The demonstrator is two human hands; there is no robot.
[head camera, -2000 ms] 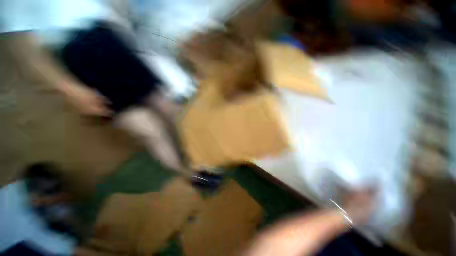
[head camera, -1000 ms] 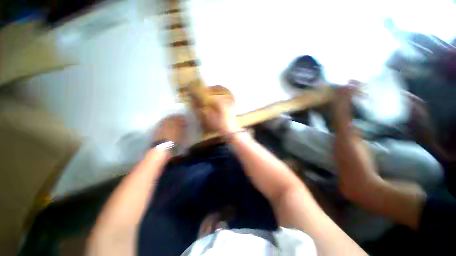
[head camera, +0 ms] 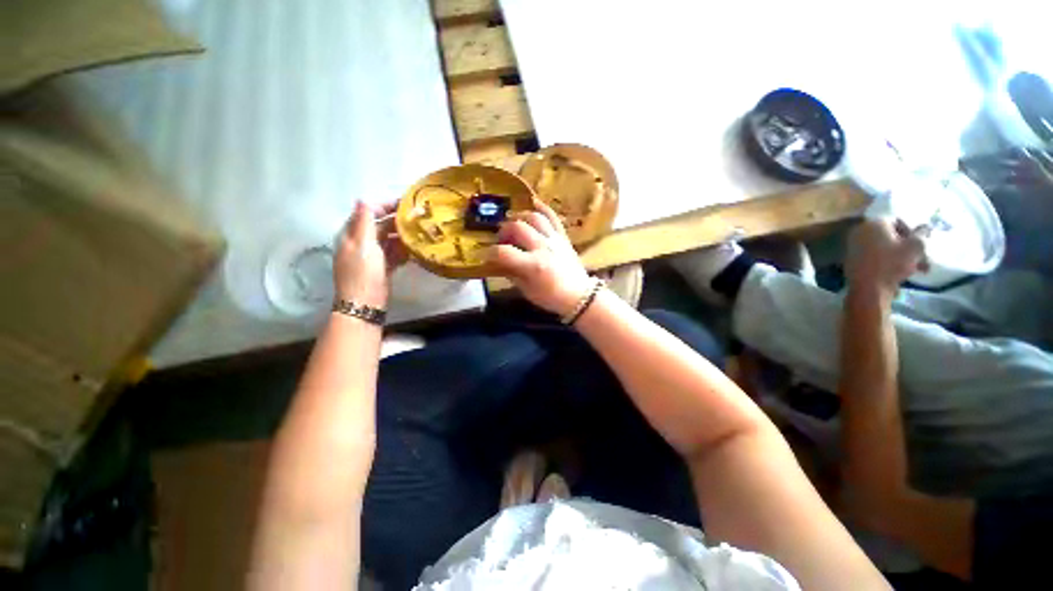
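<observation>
A tan-orange wood-grain base [head camera: 445,248] is held up in front of me, its open dish side facing me, with a small black square fan [head camera: 488,210] and thin wires inside. My left hand [head camera: 365,256] grips its left rim. My right hand [head camera: 539,260] is at its lower right rim, with fingers reaching over the edge near the fan. A second tan-orange base [head camera: 574,191] lies open side up just behind and to the right, partly hidden by the held one. A white translucent round part [head camera: 303,277] lies on the foam sheet at the left.
Wooden pallet slats [head camera: 488,92] show between white foam sheets [head camera: 277,127]. A dark base [head camera: 794,135] lies at the right. Another person's hand [head camera: 883,252] is beside a white round part [head camera: 964,231] at the right. A brown carton [head camera: 104,266] stands at the left edge.
My hands have come up from the pallet edge and now hold the wood-grain base between them. The other person's hand is now beside a white round part.
</observation>
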